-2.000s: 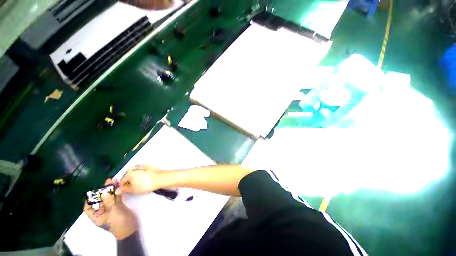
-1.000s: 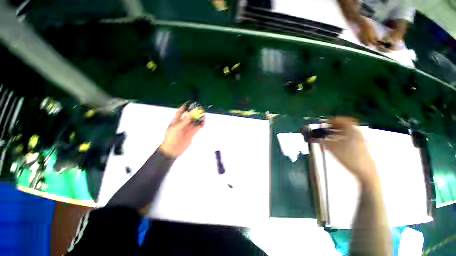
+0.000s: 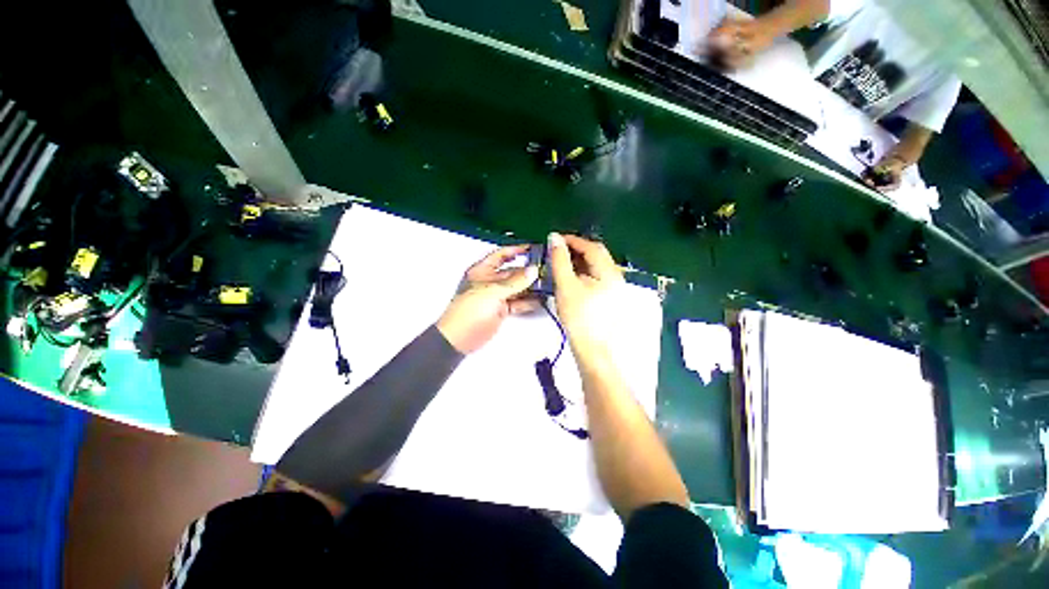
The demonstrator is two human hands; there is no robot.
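Observation:
My left hand [image 3: 495, 301] and my right hand [image 3: 579, 276] meet above the top of the white work mat [image 3: 460, 397]. Between their fingers is a small dark adapter unit [image 3: 541, 269], mostly hidden; I cannot tell board from housing. A thin black output cord [image 3: 551, 388] runs down from it, with a tied bundle and its end lying on the mat. Both hands hold the unit. A second black cord [image 3: 326, 301] lies on the mat's left side.
Unfinished units [image 3: 234, 296] with yellow blocks heap at left, beside a grey post [image 3: 230, 104]. Units [image 3: 564, 159] lie on the green belt. A crumpled white paper [image 3: 704, 349] and part trays [image 3: 845, 431] are at right. A person's hands work opposite.
The view has turned and shifted. My right hand has come back from the part trays to my left hand. The unit is now held between both hands, its cord hanging onto the mat.

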